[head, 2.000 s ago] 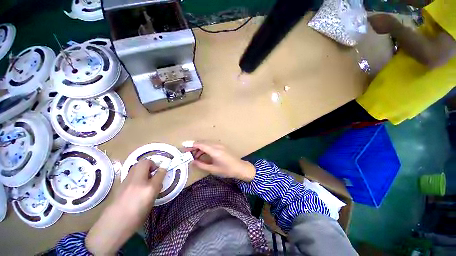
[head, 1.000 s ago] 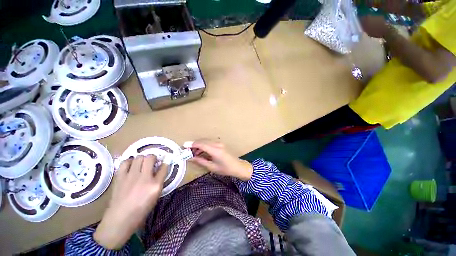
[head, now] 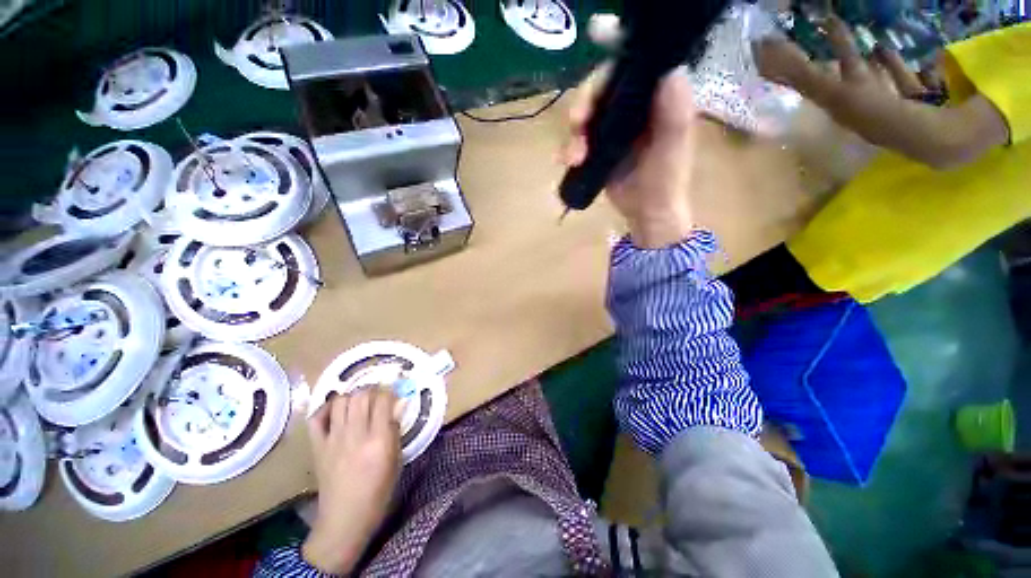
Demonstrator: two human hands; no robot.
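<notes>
A white lamp base (head: pixel 427 420) lies on the brown cardboard-covered bench in front of me, with a small tab at its upper right rim. My left hand (head: pixel 360 435) rests over its centre and left part, fingertips down; what lies under the fingers is hidden. My right hand (head: pixel 656 152) is raised at the upper middle, wrapped around the black electric screwdriver (head: pixel 616 130). The thin bit points down over the bench, right of the screw feeder (head: pixel 390 169), and touches nothing. The right hand is slightly blurred.
Several lamp bases (head: pixel 215 412) are piled at left. More lie on the dark green belt (head: pixel 373 17) behind the feeder. A person in yellow (head: pixel 916 203) works at right beside a clear bag of white parts (head: pixel 729 73). A blue crate (head: pixel 831 390) and open carton stand below.
My right hand has left the base's tab, moved up and taken hold of the screwdriver. My left hand stays on the base. More bases show on the belt as the view has shifted.
</notes>
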